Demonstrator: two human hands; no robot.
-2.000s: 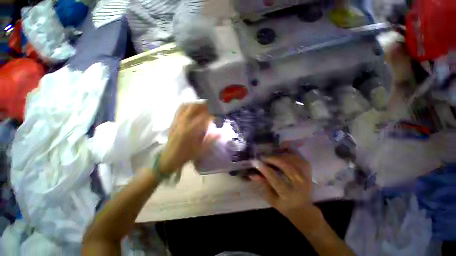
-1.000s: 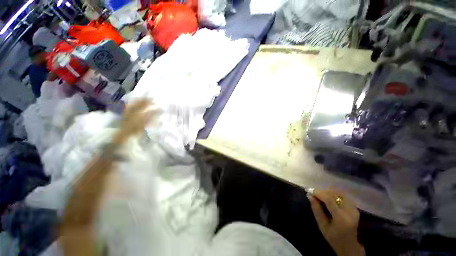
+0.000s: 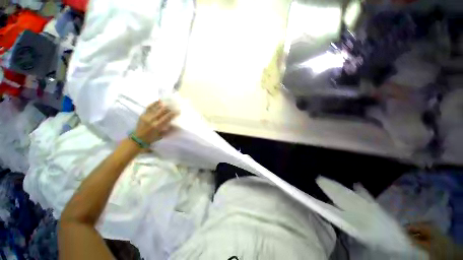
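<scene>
A white fabric piece [image 3: 249, 163] is stretched in a long narrow band from the white pile down to the lower right. My left hand [image 3: 156, 122], with a green band at the wrist, holds its upper end at the pile's edge. My right hand [image 3: 429, 238] is blurred near the lower right edge of the picture, at the cloth's other end; its fingers are mostly hidden, so its grip cannot be told. A large white pile [image 3: 109, 66] lies on the left of the table, and more white cloth [image 3: 76, 167] hangs below it.
The cream tabletop [image 3: 233, 56] has its front edge running above the stretched cloth. The shiny cloth plate [image 3: 315, 56] and dark blurred needle area [image 3: 365, 56] stand at upper right. White cloth [image 3: 264, 218] covers the lap. A grey box [image 3: 33, 53] and red bags [image 3: 25, 25] are at far left.
The view has shifted. My left hand now holds white cloth at the pile's edge beside the table. My right hand has left the table edge and moved to the lower right; the cloth now spans between the hands.
</scene>
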